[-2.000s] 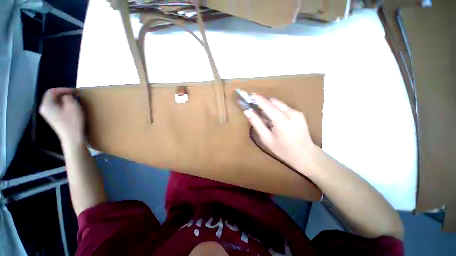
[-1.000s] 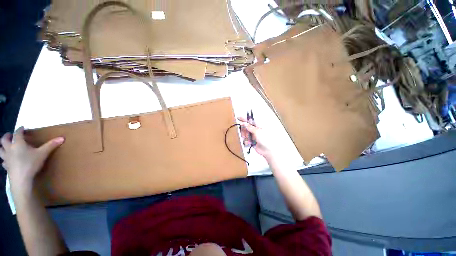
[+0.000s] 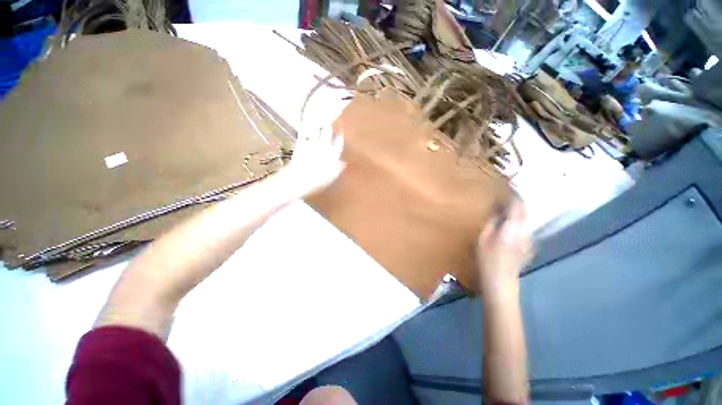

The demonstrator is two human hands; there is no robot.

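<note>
A tan-brown bag panel [image 3: 396, 190] lies over the pile at the right, creased across its middle. My left hand [image 3: 318, 158] is at its left edge, with the thumb over the panel and the fingers at the rim. My right hand [image 3: 505, 237] is at its right edge and is blurred. A small dark shape, the thread snips [image 3: 502, 212], shows at its fingers; the blades cannot be made out. A small shiny snap [image 3: 433, 145] shows near the panel's far edge. Several loose straps [image 3: 467, 99] lie bunched beyond it.
A panel stack [image 3: 150, 119] with a small white patch [image 3: 115, 160] lies at the left. The white table [image 3: 293, 293] is in front. A grey padded surface [image 3: 586, 277] lies at the right. More brown pieces [image 3: 562, 111] and machinery [image 3: 554, 47] are at the far right.
The view has swung right. The panel that lay in front of me is gone from there, and both hands have moved to the panel on the right pile.
</note>
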